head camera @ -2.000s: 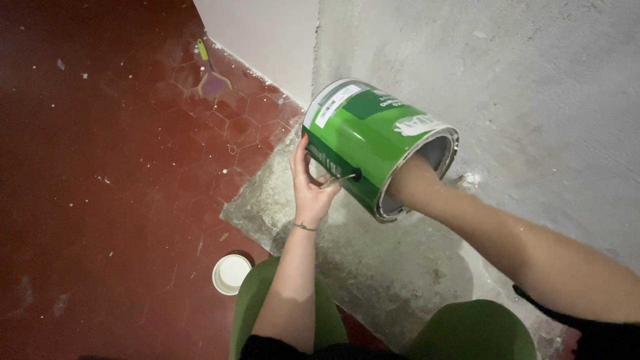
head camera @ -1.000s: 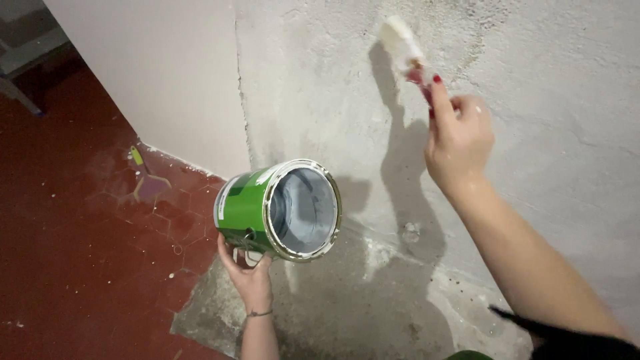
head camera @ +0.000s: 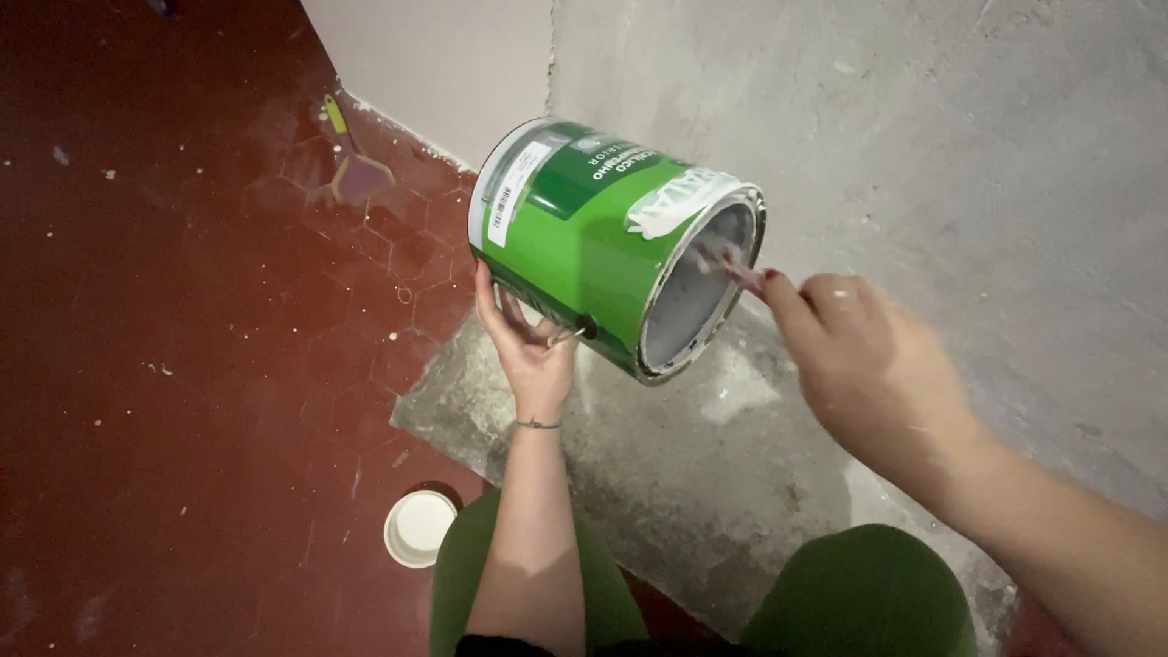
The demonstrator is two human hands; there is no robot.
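A green metal paint can (head camera: 584, 265) lies tilted on its side in the air, its mouth turned to the right. My left hand (head camera: 529, 351) holds it from below, near its wire handle. Pale paint is smeared over the can's outside by the rim. My right hand (head camera: 853, 351) grips a paintbrush (head camera: 741, 272) by its handle, and the brush's head is inside the mouth of the can, blurred. How much paint the can holds is hard to tell.
A small white tub (head camera: 421, 529) stands on the red tiled floor at my left knee. A flyswatter-shaped tool (head camera: 362, 173) with a yellow handle lies by the wall corner. Grey wall (head camera: 985, 164) rises on the right, above a concrete patch (head camera: 693, 474).
A second ago my right hand held the brush up by the wall; now the brush is in the can's mouth. My left hand has kept hold of the can. The view has shifted.
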